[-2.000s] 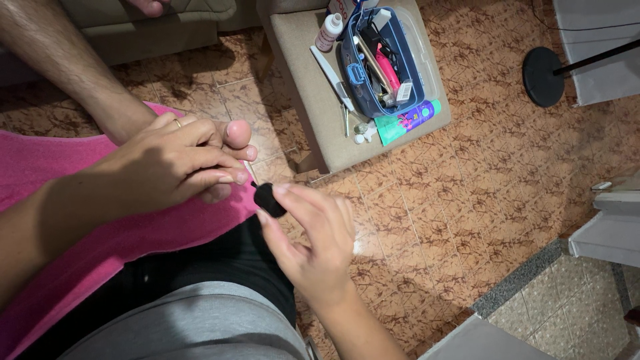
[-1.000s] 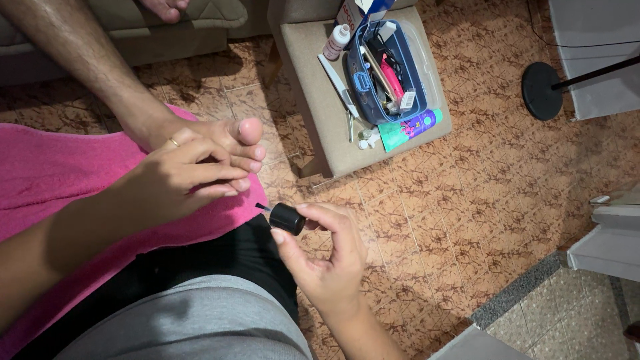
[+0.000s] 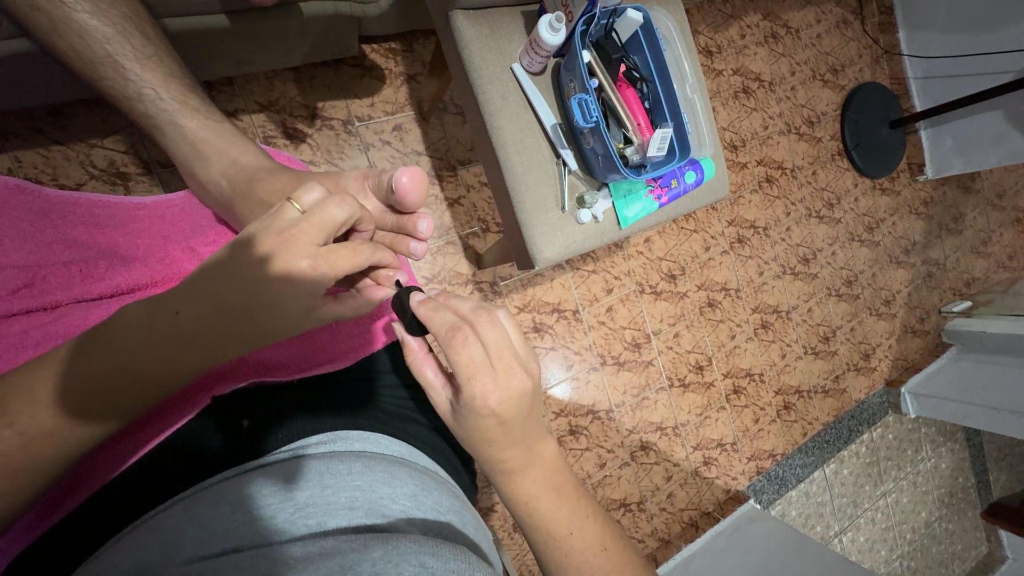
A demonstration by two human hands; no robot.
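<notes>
Another person's bare foot (image 3: 352, 192) rests on a pink towel (image 3: 96, 264) across my lap. My left hand (image 3: 296, 256), with a ring on one finger, lies over the foot and grips its smaller toes; the fingers partly hide them. Between the thumb and fingers of my right hand (image 3: 480, 360) is a black nail polish brush cap (image 3: 410, 310). Its short dark brush tip points at the nail of the smallest toe, at or very near it. Whether the bristles touch the nail cannot be told.
Beyond the foot stands a beige cushioned seat (image 3: 496, 136). It bears a blue plastic box (image 3: 588, 152) of tools, a white bottle (image 3: 542, 42), a white nail file (image 3: 544, 116), a green and purple tube (image 3: 662, 192) and small bottles. A black round stand base (image 3: 874, 130) is at the right.
A second ago the brush was held apart from the toes, to their lower right; my right hand has brought it back to the smallest toe. My left hand stays on the foot.
</notes>
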